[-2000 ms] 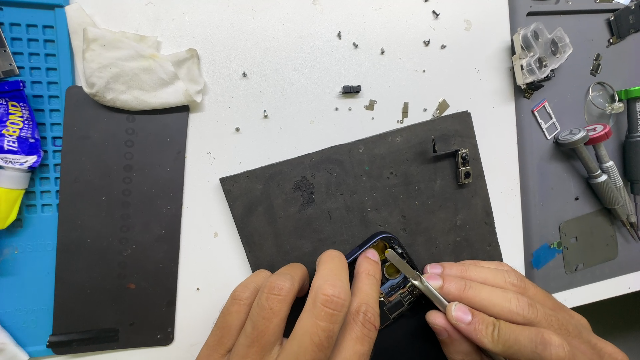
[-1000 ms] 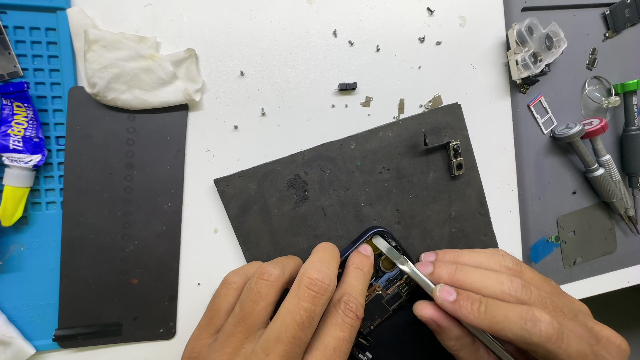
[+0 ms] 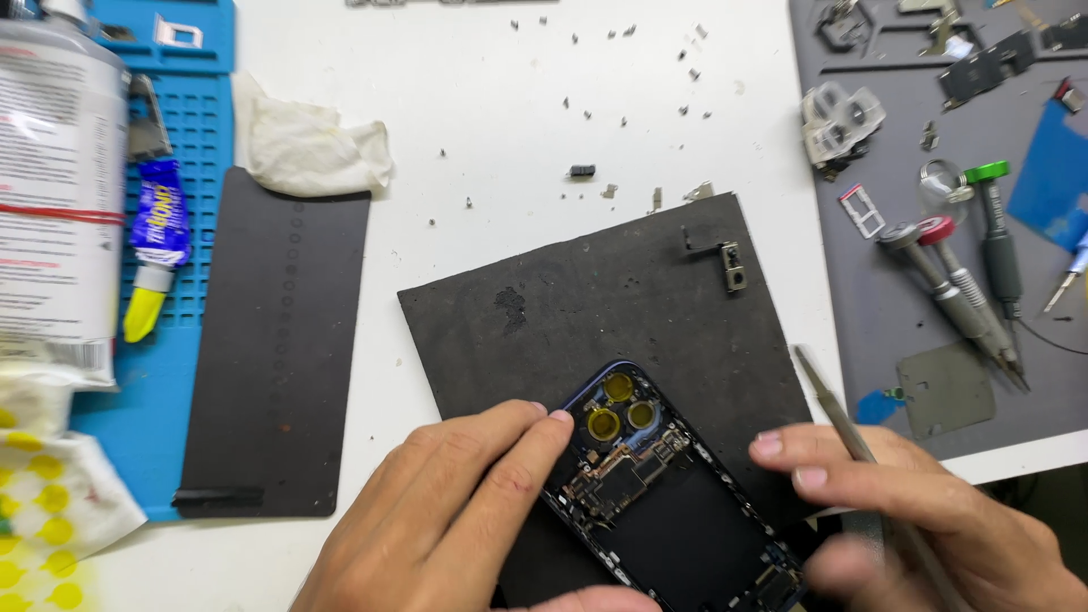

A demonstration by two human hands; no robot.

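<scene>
An opened smartphone housing (image 3: 680, 527) lies tilted on a dark rubber mat (image 3: 586, 314), its logic board (image 3: 629, 480) exposed. Yellow discs cover its three round camera openings (image 3: 604, 422). My left hand (image 3: 459, 501) rests on the phone's upper left edge, fingertips beside the camera area, and steadies it. To the phone's right, my right hand (image 3: 918, 510) holds a slim metal pry tool (image 3: 837, 412), tip pointing up and away from the phone; its thumb is blurred. A small camera module (image 3: 732, 267) with a flex cable lies at the mat's upper right.
Tiny screws (image 3: 624, 121) and metal brackets (image 3: 657, 199) are scattered beyond the mat. A black plate (image 3: 280, 357), white cloth (image 3: 314, 153), glue tube (image 3: 159, 221) and large bottle (image 3: 59, 195) are at left. Screwdrivers (image 3: 952, 297) and a SIM tray (image 3: 862, 211) lie on the grey mat (image 3: 875, 340).
My right hand has drawn the pry tool away from the camera openings to the right. My left fingers have moved off the camera area to the phone's edge. The view has shifted and shows more.
</scene>
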